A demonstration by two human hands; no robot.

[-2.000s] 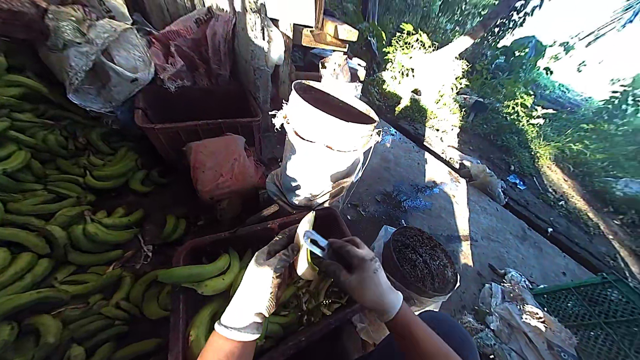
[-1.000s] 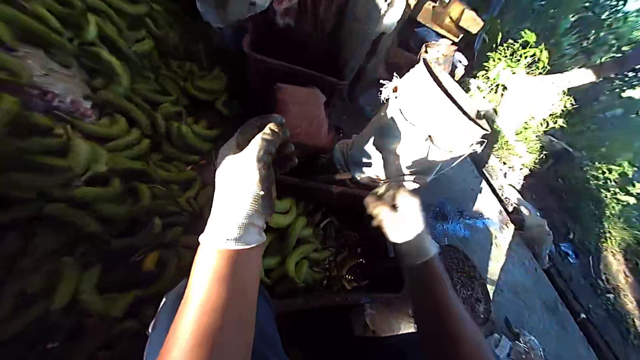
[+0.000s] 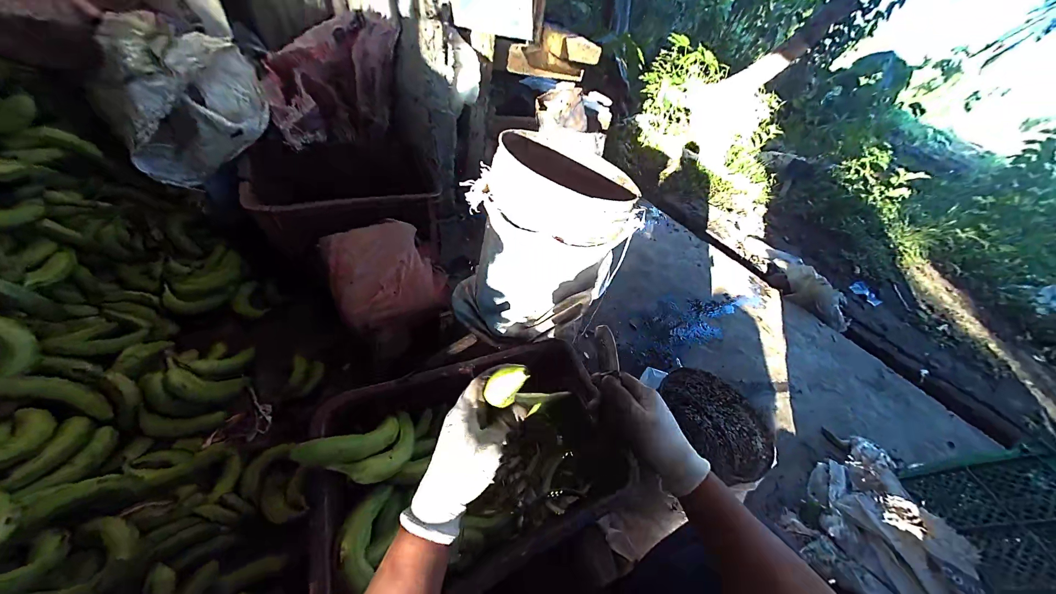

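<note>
My left hand (image 3: pixel 466 454), in a pale work glove, grips a green banana or plantain (image 3: pixel 506 386) whose pale cut face shows; a strip of green peel sticks out beside it. My right hand (image 3: pixel 648 425), in a soiled glove, is closed around a small dark tool, probably a knife, whose handle end (image 3: pixel 606 351) points up; its blade cannot be made out. Both hands are over a dark plastic crate (image 3: pixel 320 495) holding green bananas (image 3: pixel 375 454) at its left and peel scraps (image 3: pixel 536 478) in the middle. A white bucket (image 3: pixel 540 272) with cloth around it stands just beyond.
Many loose green bananas (image 3: pixel 74 396) cover the ground at left. Behind are a reddish crate (image 3: pixel 338 206), a pink sack (image 3: pixel 384 272) and a white sack (image 3: pixel 186 107). A container of dark granular matter (image 3: pixel 718 425) stands at right, near crumpled sacking (image 3: pixel 891 520) and a green mesh crate (image 3: pixel 990 495).
The view has swung back right and up since one second ago. My hands, apart over the crate then, are closer together now, and the left shows a cut fruit in its grip.
</note>
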